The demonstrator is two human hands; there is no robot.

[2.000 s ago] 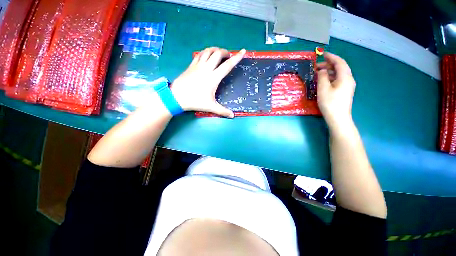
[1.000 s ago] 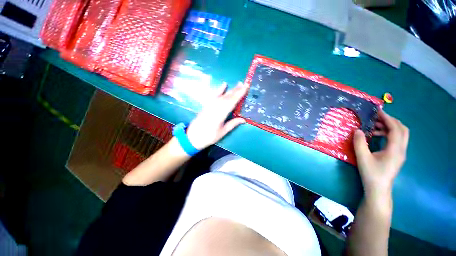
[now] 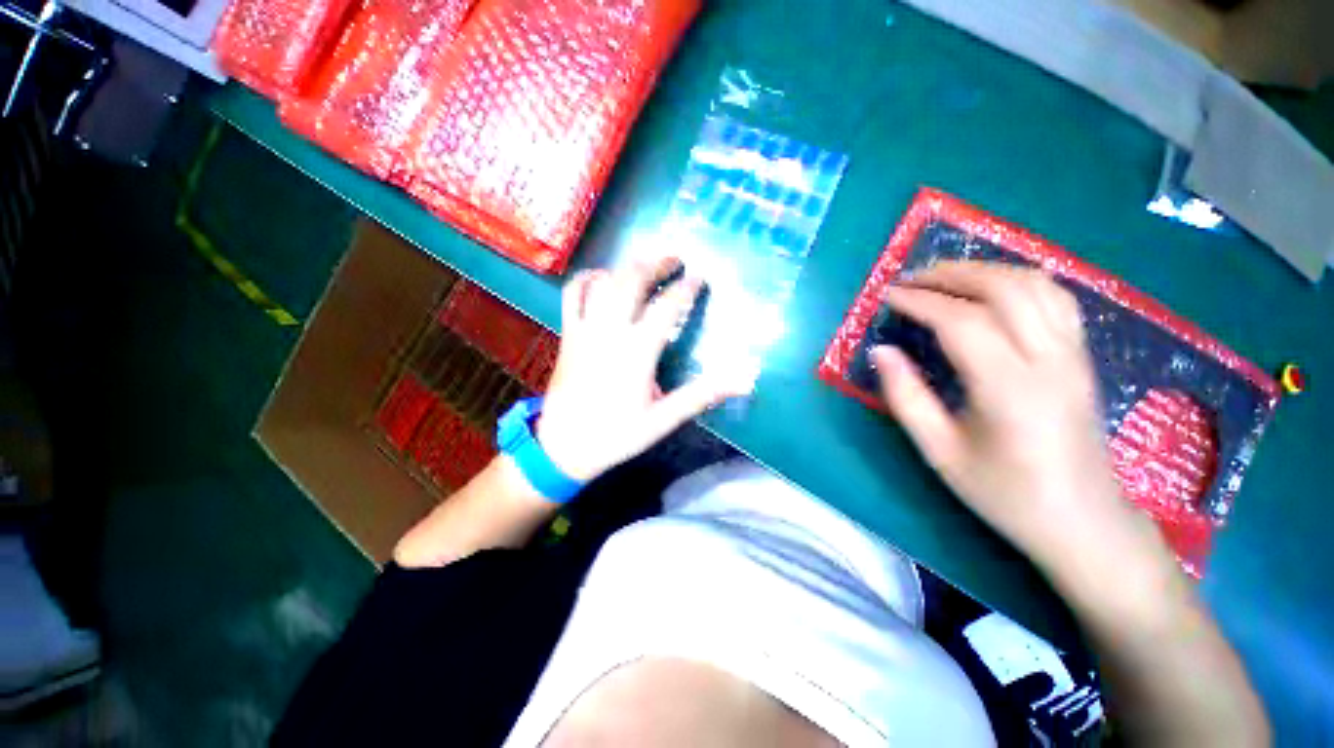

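Observation:
The dark motherboard lies on a red bubble bag, with red showing through its curved cut-out. My right hand is over the board's left part, fingers bent and slightly apart; whether it touches or holds anything is hidden. My left hand, with a blue wristband, is at the near end of the clear release sheet, fingers spread. Glare hides whether its fingertips touch the sheet. The small yellow-and-red coin-cell battery lies just past the board's right end.
Stacked red bubble bags lie at the upper left. A grey plate and a small clear bag are at the upper right. Below the bench edge are a brown carton with red bags and black-and-white items.
The view has shifted left. My right hand has left the board's right end for its left part. My left hand has moved from the board to the release sheet.

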